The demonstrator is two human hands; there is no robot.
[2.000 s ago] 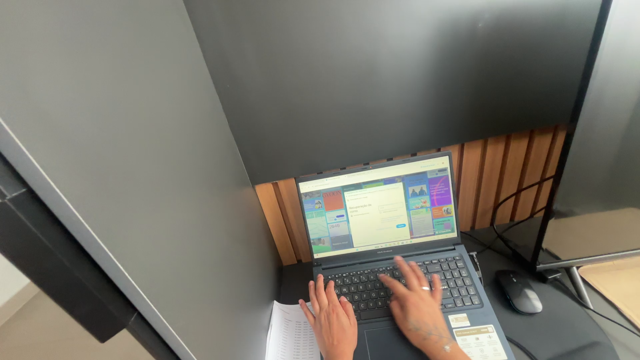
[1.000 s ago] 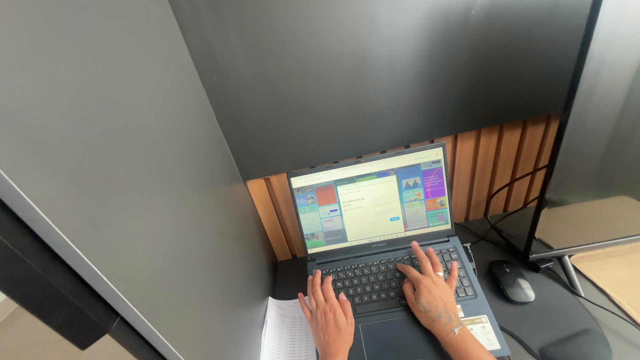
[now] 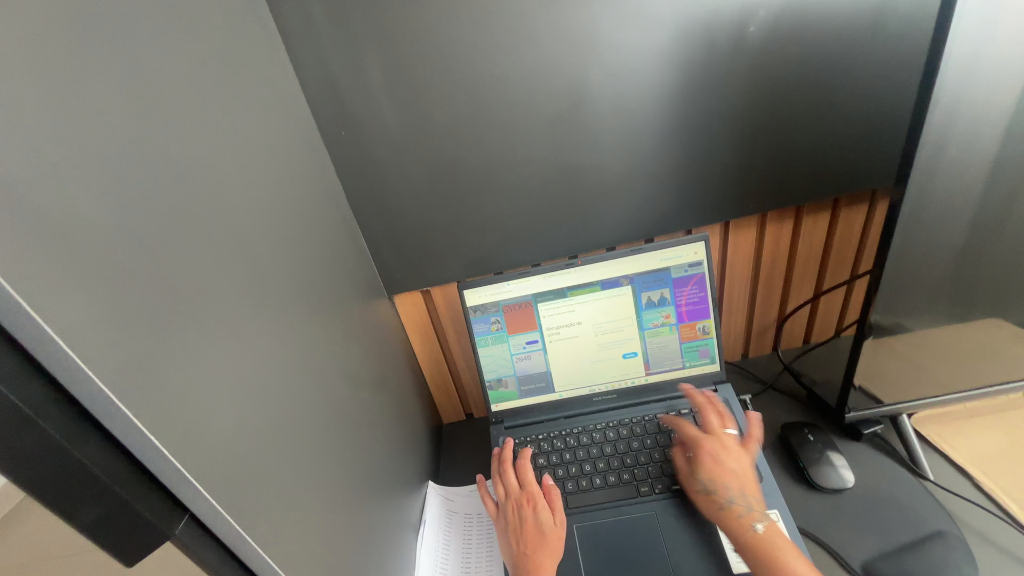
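Observation:
An ASUS laptop [image 3: 592, 320] stands unfolded on a dark desk, its lit screen showing a pale dialog box over colorful tiles. My left hand [image 3: 524, 508] lies over the left end of the black keyboard [image 3: 604, 460], fingers spread and fingertips at the keys. Over the right side of the keyboard is my right hand [image 3: 718, 456], slightly blurred, with a ring on one finger and its fingers apart. Neither hand grips anything. The touchpad [image 3: 620, 546] lies between the two wrists. A white label is partly hidden by my right wrist.
Printed sheets [image 3: 456, 532] lie left of the laptop. A wireless mouse [image 3: 818, 456] rests on the right, near black cables and a large monitor [image 3: 952, 200] on a metal leg. Gray panels [image 3: 592, 120] rise at the left and behind, above a slatted wood strip [image 3: 768, 280].
Compared with one second ago, my right hand has lifted a little, its fingers now spread near the upper right keys. My left hand stays at the left end of the keyboard.

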